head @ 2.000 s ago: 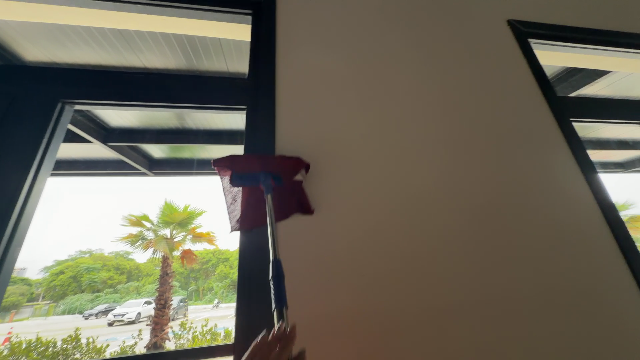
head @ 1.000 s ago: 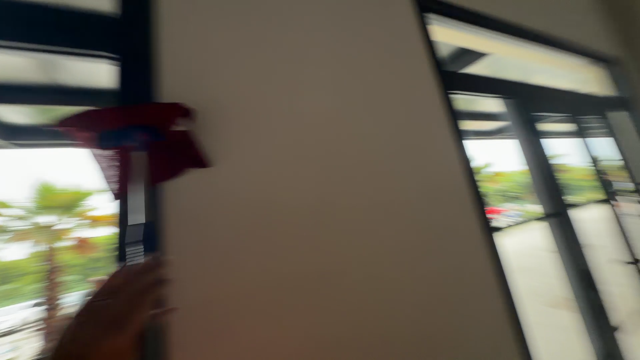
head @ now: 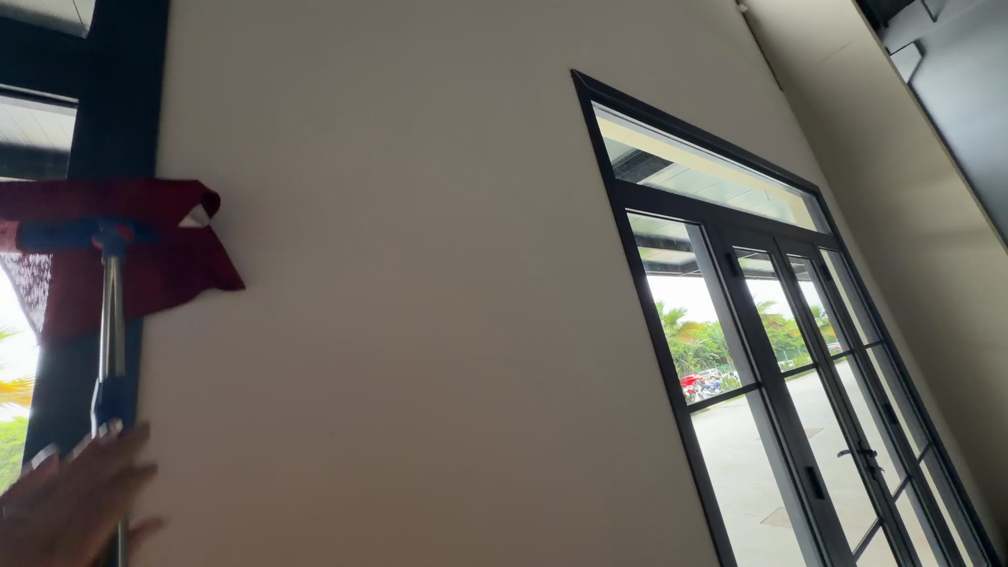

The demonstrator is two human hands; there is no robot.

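At the lower left my left hand (head: 75,496), blurred, is around the metal pole (head: 113,323) of a flat mop, its fingers loosely spread across it. The pole rises to a blue mop head (head: 67,235). A dark red cloth (head: 169,272) is draped over the head and lies against the dark window frame (head: 122,102) and the edge of the wall beside it. One corner of the cloth hangs out to the right, and a small gap shows light near its upper right. My right hand is out of view.
A broad beige wall (head: 394,299) fills the middle. To the right stands a dark-framed glass door and window unit (head: 717,228) with a door handle (head: 862,454). A beam or ceiling edge (head: 850,110) slopes along the upper right.
The view has turned far to the right, bringing the glass doors into sight. The cloth-covered mop head stays by the same window frame, with a hand at the pole throughout.
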